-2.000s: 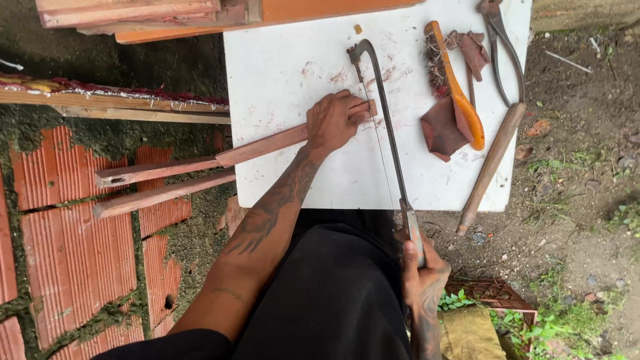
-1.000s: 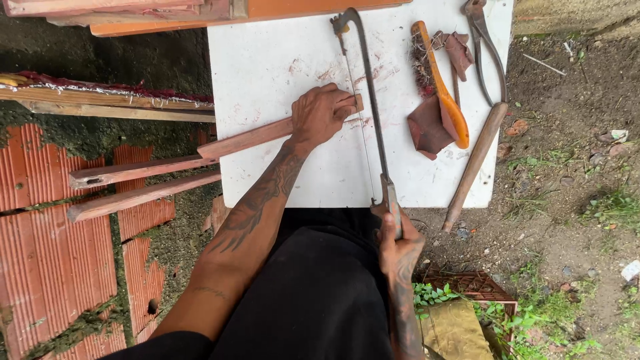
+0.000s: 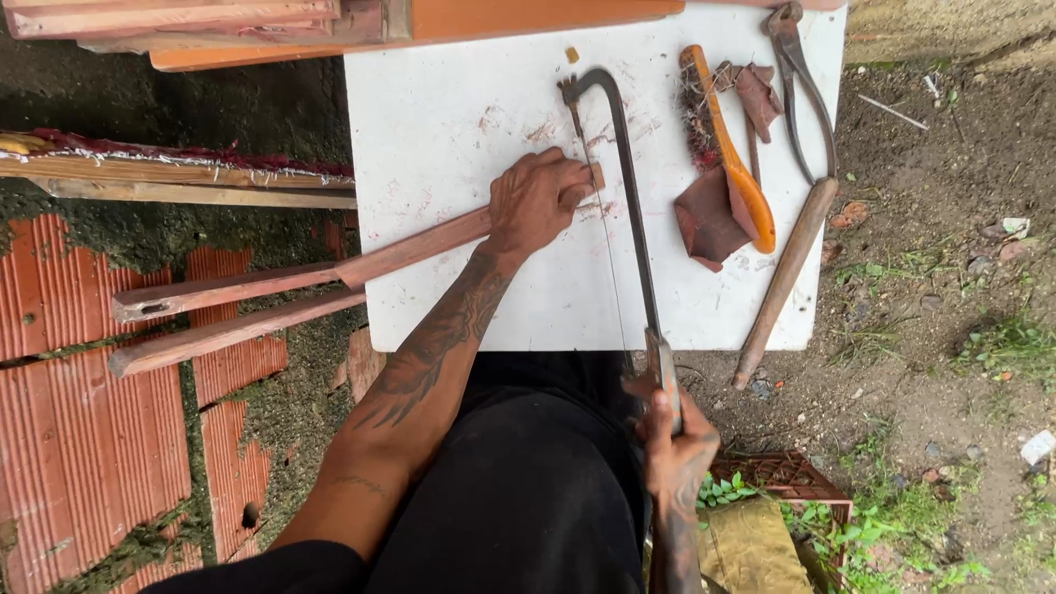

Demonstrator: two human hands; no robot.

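Note:
My left hand grips a reddish wooden piece near its right end, pressing it on the white board. The piece's forked legs reach out past the board's left edge. My right hand is closed round the handle of a hacksaw. The saw's thin blade crosses the wood's end, just right of my left fingers. Right of the saw lie a brush with an orange handle, folded brown sandpaper and metal pincers.
Reddish wooden pieces lie on an orange surface at the top. Wooden strips and a hollow-brick wall are at the left. A wooden stick overhangs the board's right edge. A plastic crate stands on the soil at lower right.
The hacksaw and my right hand have shifted back and forth along the blade's line, now nearer my body than one second ago. My left hand keeps its hold on the wood.

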